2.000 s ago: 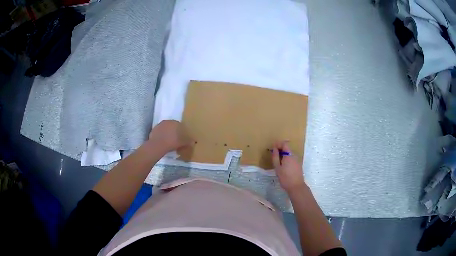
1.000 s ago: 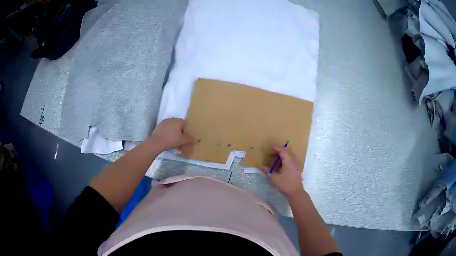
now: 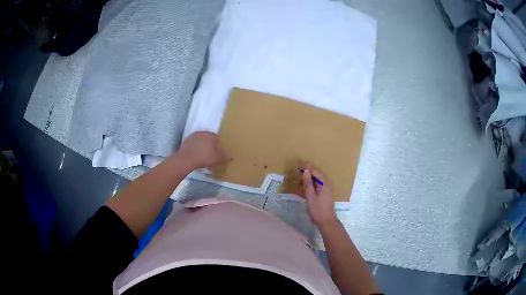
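A tan-brown pattern card (image 3: 288, 129) lies flat on a stack of white cut panels (image 3: 300, 52). The card has small dark holes near its near edge and a notch there; white fabric shows around the notch. My left hand (image 3: 203, 152) rests on the card's near left corner, fingers on the card, holding nothing that I can see. My right hand (image 3: 317, 193) is over the card, right of the notch. It holds a blue-purple pen (image 3: 316, 180), its tip at the card's surface near the row of holes.
A pile of grey panels (image 3: 138, 80) lies left of the white stack, with a small white fabric piece (image 3: 117, 157) sticking out. Grey and pale fabric bundles (image 3: 510, 69) are heaped at the right edge of the speckled table (image 3: 421, 144). A dark lump (image 3: 72, 26) is far left.
My right hand and pen have moved left along the card, towards the notch; the pen swung upright-ish, then tilted back. The view has turned slightly. My left hand stays at the card's left corner.
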